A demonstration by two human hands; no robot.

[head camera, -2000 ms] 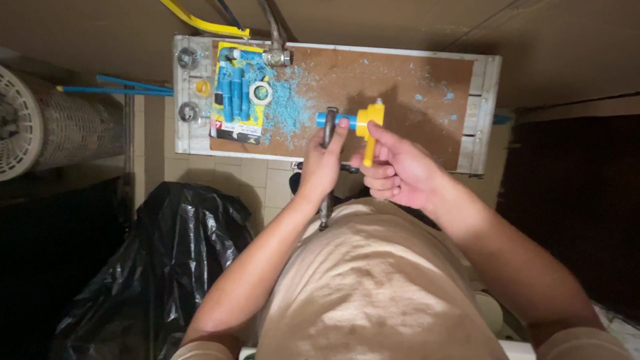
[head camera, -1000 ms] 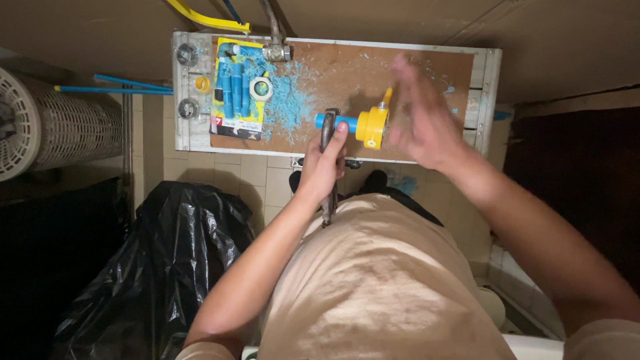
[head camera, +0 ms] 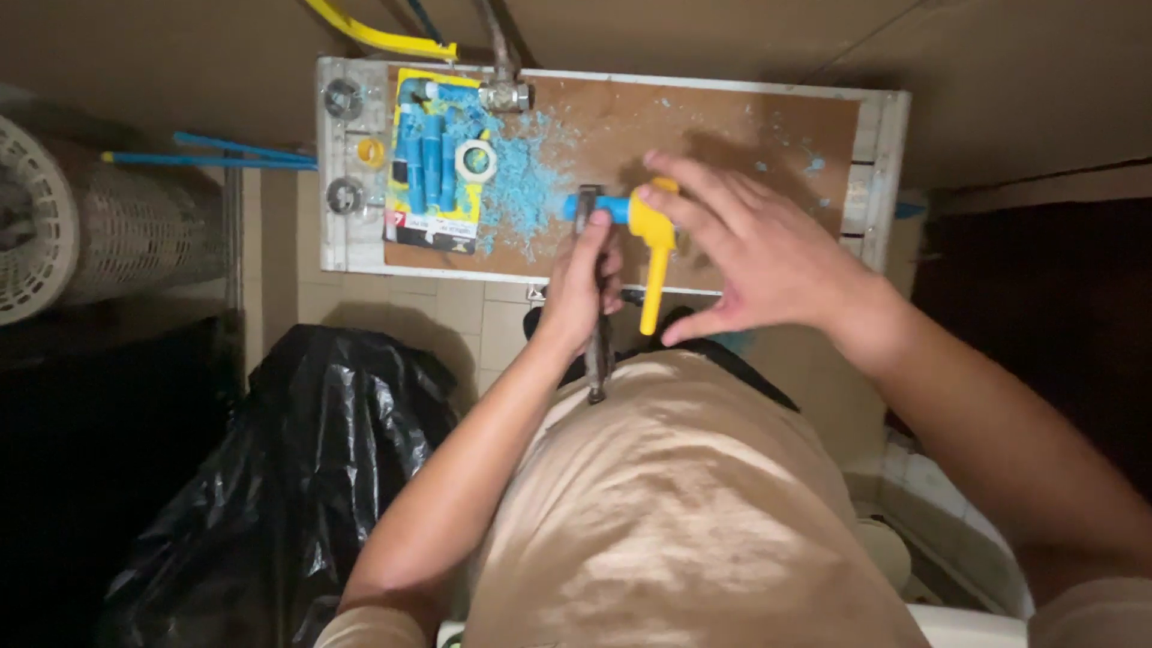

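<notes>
My left hand (head camera: 589, 279) is closed around a dark metal wrench or locking pliers (head camera: 597, 351), whose upper end sits at a short blue plastic pipe (head camera: 614, 209). On the pipe's right end is a yellow plastic tool with a handle (head camera: 655, 236), possibly a pipe cutter or threader; its handle points toward my body. Beside it, my right hand (head camera: 765, 243) has its fingers spread and thumb apart; whether a fingertip touches the yellow head cannot be told. Blue plastic shavings (head camera: 524, 184) lie on the brown board (head camera: 720, 117) to the left.
Several blue pipe pieces (head camera: 432, 162), a white ring nut (head camera: 475, 160) and a metal fitting (head camera: 506, 95) lie at the board's left. A yellow-framed tool (head camera: 378, 34) is beyond the edge. Long blue pipes (head camera: 225, 162) stick out left, above a black plastic bag (head camera: 333, 432).
The yellow tool's handle has turned: it pointed away from my body one second ago and now points toward it. My right hand has come down beside it. My left hand keeps its hold.
</notes>
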